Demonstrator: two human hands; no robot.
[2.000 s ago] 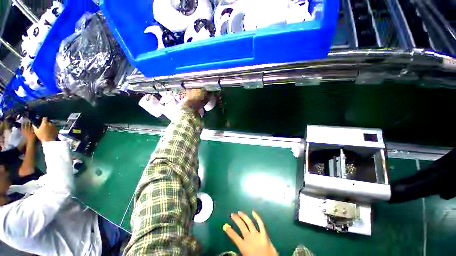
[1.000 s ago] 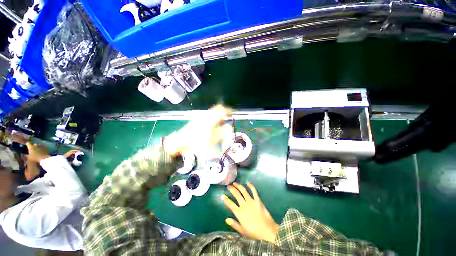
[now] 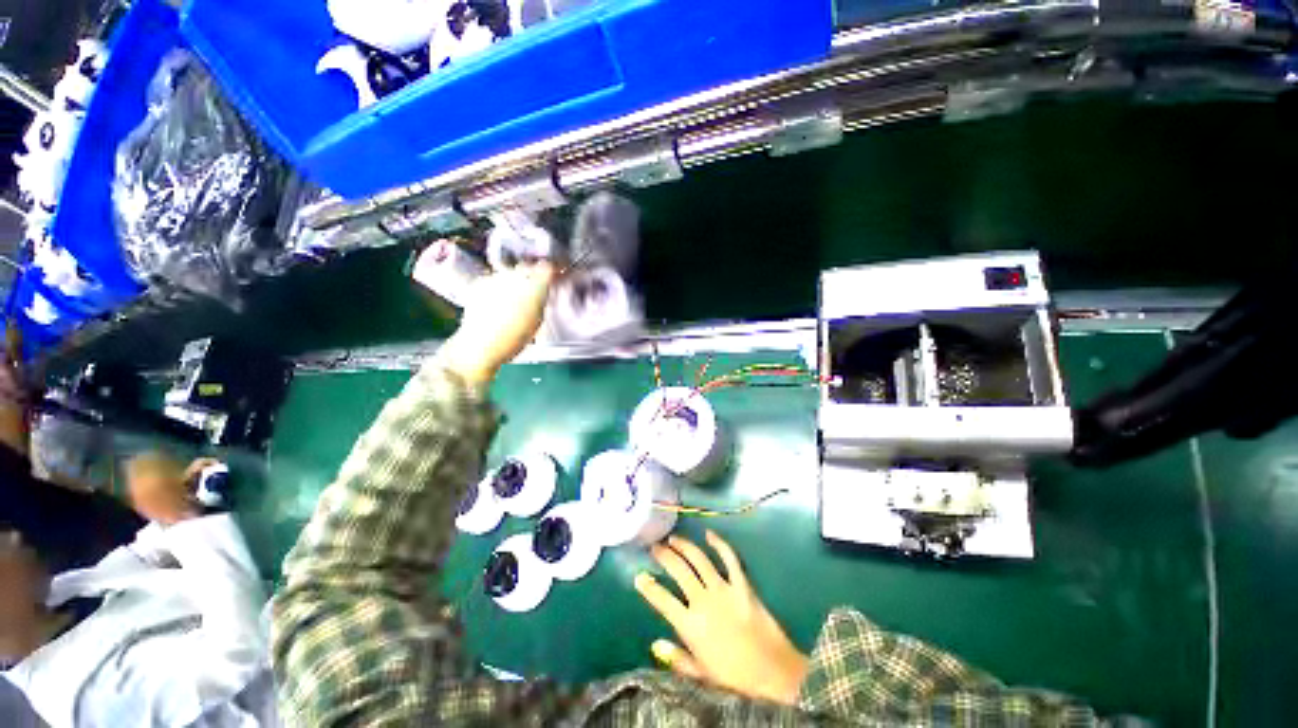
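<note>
White cylindrical housings (image 3: 447, 272) are bunched below the rack pipe; two at the right (image 3: 592, 307) are blurred. My left hand (image 3: 501, 316) reaches up among them, its fingertips against the blurred ones; its grip is unclear. On the bench, two wired white housings (image 3: 673, 431) stand with red, yellow and orange wires trailing right. Several white ball heads with black centres (image 3: 555, 536) lie to their left. My right hand (image 3: 726, 620) is palm down with fingers spread, empty, its fingertips close to the lower wired housing. Yellow shows on its thumb tip.
A white-grey screw feeder (image 3: 945, 428) stands on the green bench at right, a thick black arm (image 3: 1182, 381) beside it. Blue bins (image 3: 570, 88) of white parts and a crumpled plastic bag (image 3: 199, 178) are above. A person in white sleeves (image 3: 164, 612) works at left.
My left hand has moved from the bench parts up to the bunched housings, some of which have shifted right and down. Wires now trail towards the feeder. My right hand has barely moved.
</note>
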